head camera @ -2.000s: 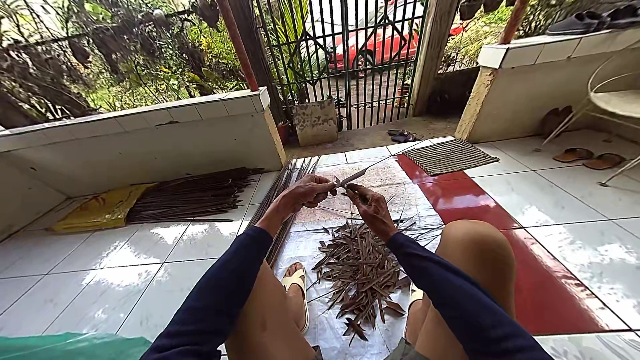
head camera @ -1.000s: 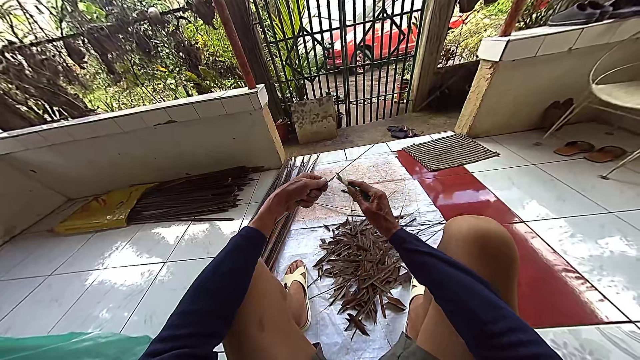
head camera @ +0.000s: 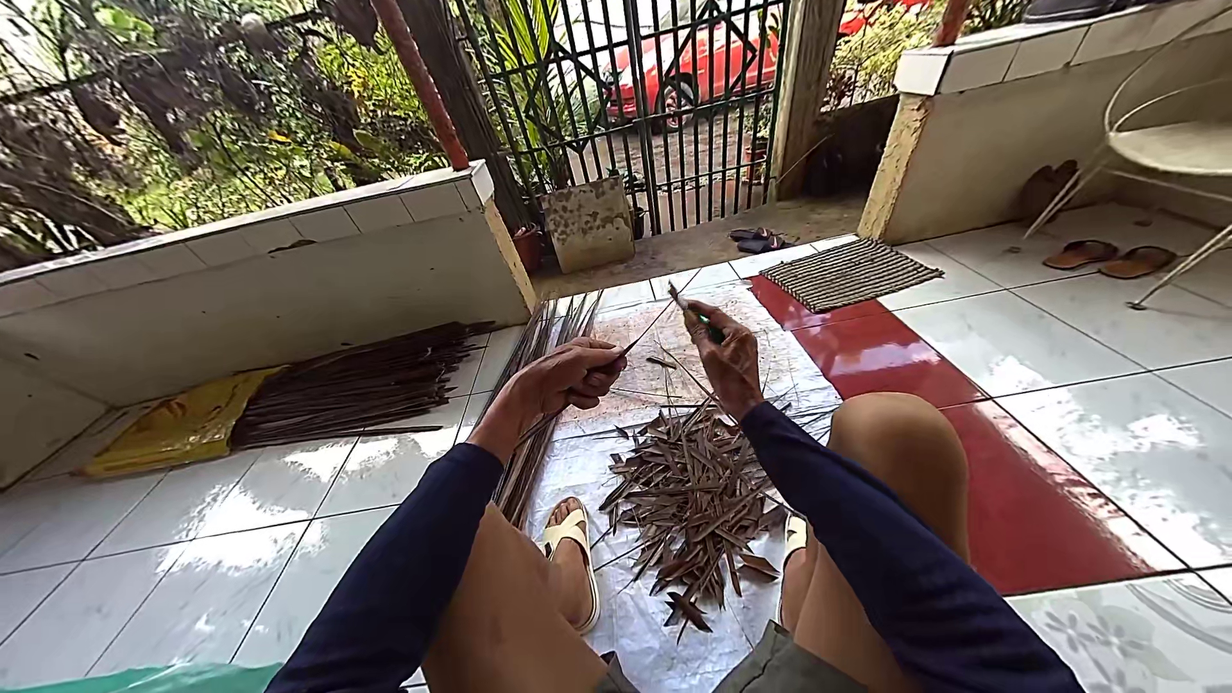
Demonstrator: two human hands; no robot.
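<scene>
My left hand is closed on a thin dark leaf rib, which slants up and right toward the other hand. My right hand grips a small knife with a partly green handle, its tip close to the rib; whether they touch I cannot tell. Below the hands, between my feet, a heap of dry brown leaf pieces lies on a whitish plastic sheet. Long thin ribs lie along the sheet's left side, partly hidden by my left arm.
Dark dry strips lie on a yellow sack by the low wall. A woven doormat, brown slippers and a metal chair are to the right. A metal gate stands ahead.
The hands were close together two seconds ago and are now farther apart. A small dark piece now shows on the sheet beneath the hands.
</scene>
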